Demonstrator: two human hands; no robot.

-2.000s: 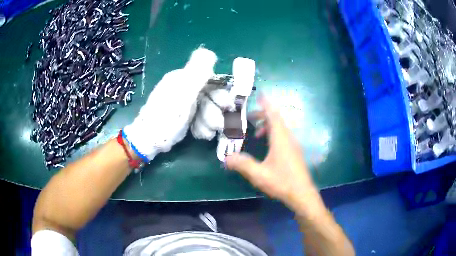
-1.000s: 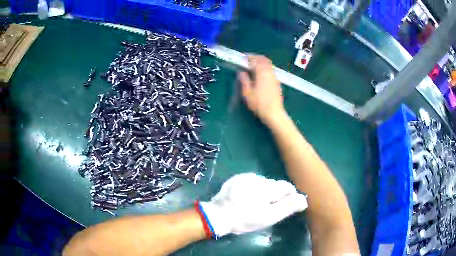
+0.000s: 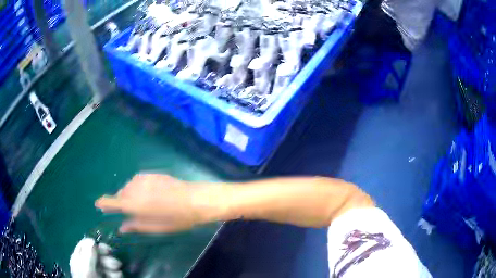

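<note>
My right hand (image 3: pixel 155 203), bare and motion-blurred, is over the green tabletop (image 3: pixel 136 155). Its index finger and thumb are apart and no part shows in it. My left hand (image 3: pixel 90 260), in a white glove, is at the bottom edge below my right hand and mostly cut off; whether it holds something cannot be told. The blue crate (image 3: pixel 187 111) beyond my right hand is full of white housings (image 3: pixel 204 54). A heap of dark and silver insert parts (image 3: pixel 22 252) shows at the lower left corner.
A white unit with a red spot (image 3: pixel 42 113) lies beyond the pale metal strip (image 3: pixel 51 152). A grey post (image 3: pixel 84 49) stands behind the strip. Blue floor (image 3: pixel 380 146), more blue crates (image 3: pixel 462 179) and part of a person in pale clothing (image 3: pixel 410 19) show at the right.
The view has swung right, bringing the full crate to the centre. My right hand has moved from beside the pale strip towards the crate side. The heap now shows only at the lower left corner.
</note>
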